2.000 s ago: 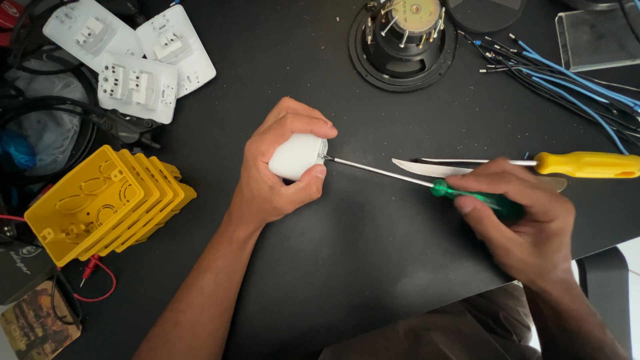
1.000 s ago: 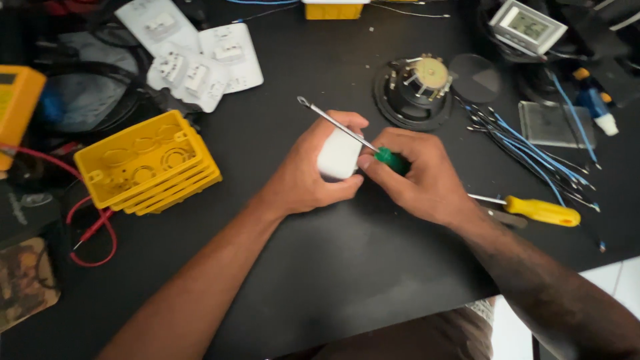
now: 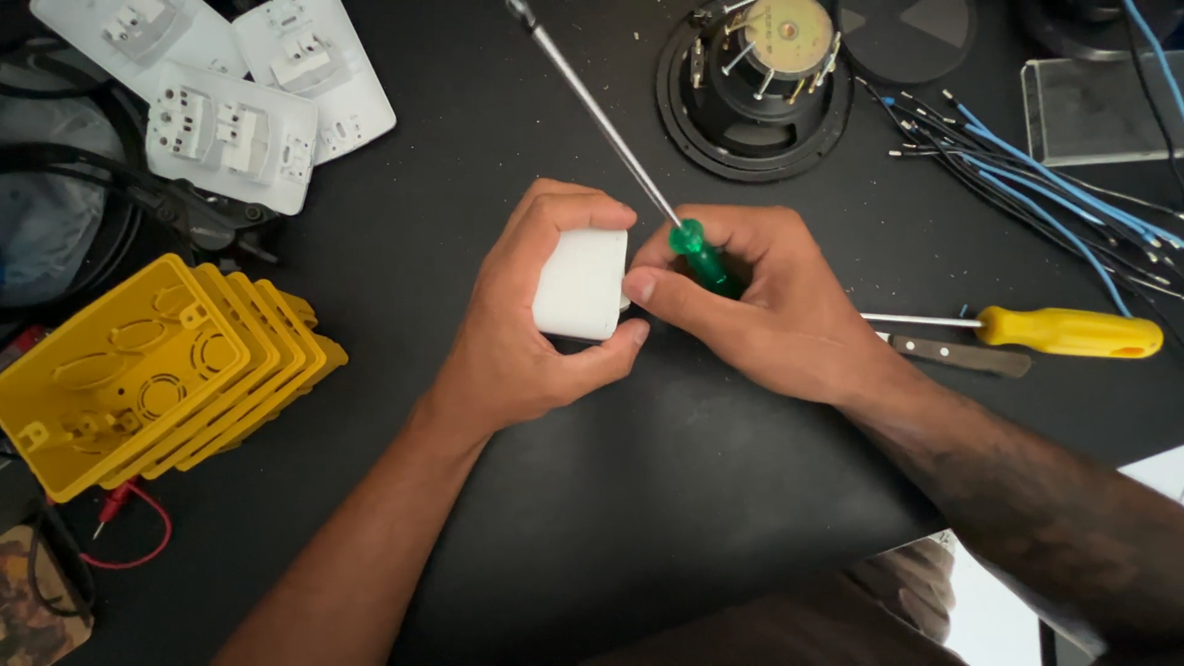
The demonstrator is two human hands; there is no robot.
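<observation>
Between the fingers and thumb of my left hand (image 3: 536, 310) is a small white plastic case (image 3: 581, 283), near the middle of the view. My right hand (image 3: 763, 301) holds a screwdriver by its green handle (image 3: 708, 259). The metal shaft (image 3: 606, 125) points up and to the left, away from the case. The right thumb and forefinger are at the case's right edge, where a small light-coloured part shows; what it is cannot be made out. The palm hides part of the green handle.
Stacked yellow electrical boxes (image 3: 139, 379) stand at left, below white socket plates (image 3: 231, 137). A speaker (image 3: 758, 88) holding screws is at the top. At right lie blue and black wires (image 3: 1027, 176), a yellow-handled screwdriver (image 3: 1068, 331), a knife (image 3: 962, 355) and a clear tray (image 3: 1064, 111).
Two seconds ago the screwdriver's tip was at the white case. The right hand has since moved left to the case, and the shaft now points up and away from it.
</observation>
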